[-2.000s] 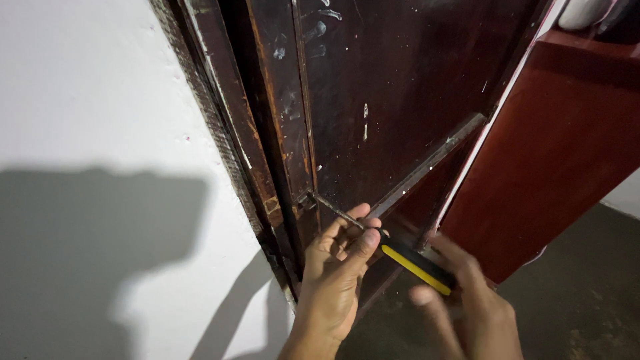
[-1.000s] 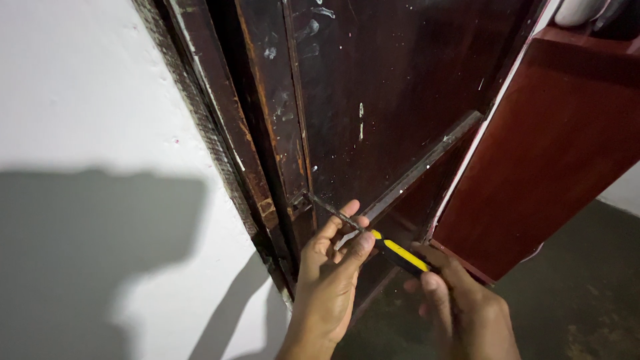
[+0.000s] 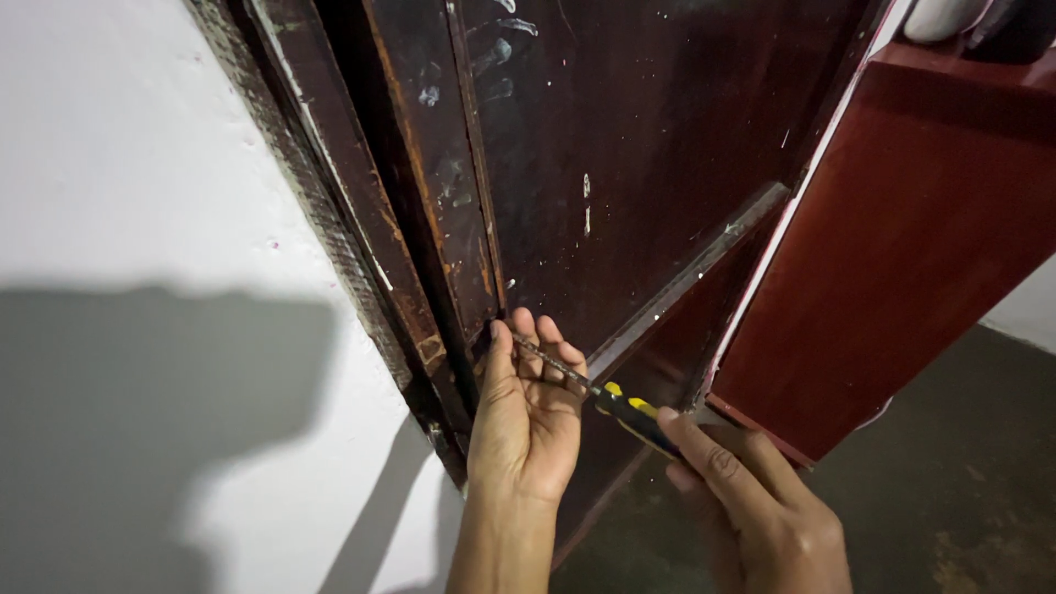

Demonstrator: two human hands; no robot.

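A screwdriver [image 3: 631,408] with a black and yellow handle slants across the dark wooden door [image 3: 627,165]. My right hand [image 3: 755,495] grips the end of its handle with thumb and fingers. My left hand [image 3: 528,412] is palm up beside the shaft, its thumb near the tip and its fingers behind the shaft; how firmly it touches the metal cannot be told. The tip lies at the door's left edge strip, low down, where the left thumb and fingers partly hide it and whatever it meets.
Left of the door stand a worn wooden door frame [image 3: 342,140] and a white wall [image 3: 124,148] with shadows on it. A red-brown wooden cabinet [image 3: 899,247] is at the right, with objects on top. Dark floor [image 3: 932,495] shows below.
My left hand's fingers have moved from near the screwdriver's handle up along the shaft towards its tip, and the hand has opened out. The handle has turned in my right hand.
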